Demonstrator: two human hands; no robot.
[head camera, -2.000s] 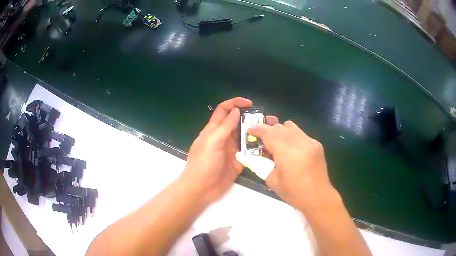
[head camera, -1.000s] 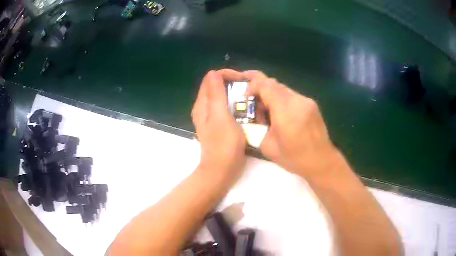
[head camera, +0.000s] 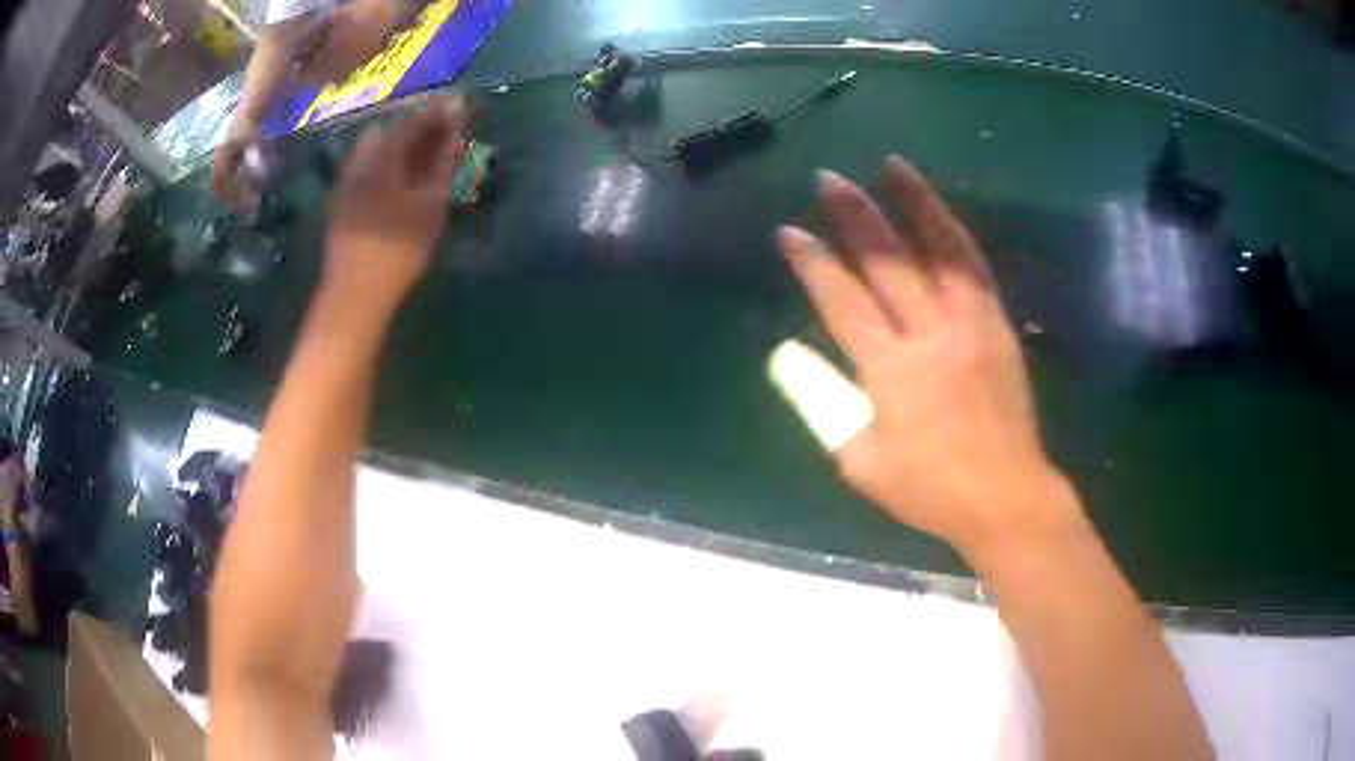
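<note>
My left hand (head camera: 390, 201) is over the far left of the green belt (head camera: 654, 342), fingers curled and blurred, beside a green circuit board (head camera: 476, 173). Whether it holds anything cannot be told. My right hand (head camera: 936, 379) is above the belt at centre right, fingers spread and empty, with a pale wrap (head camera: 820, 396) on the thumb. Another board (head camera: 606, 78) lies farther back. Black housings (head camera: 657, 733) lie at the bottom edge of the white surface (head camera: 505, 625), partly cut off. A blurred black piece (head camera: 363, 687) is beside my left forearm.
A corded black adapter (head camera: 725, 141) lies across the belt. Dark units (head camera: 1184, 190) are at right. Black plug-side housings (head camera: 182, 558) are partly behind my left forearm, near a carton (head camera: 127, 706). Another person's arm (head camera: 265, 89) reaches in at upper left beside a blue-and-yellow sheet (head camera: 390, 72).
My hands have parted. The housing with its board is no longer seen between them. My left hand has moved up and left over the belt; my right hand has opened and moved right.
</note>
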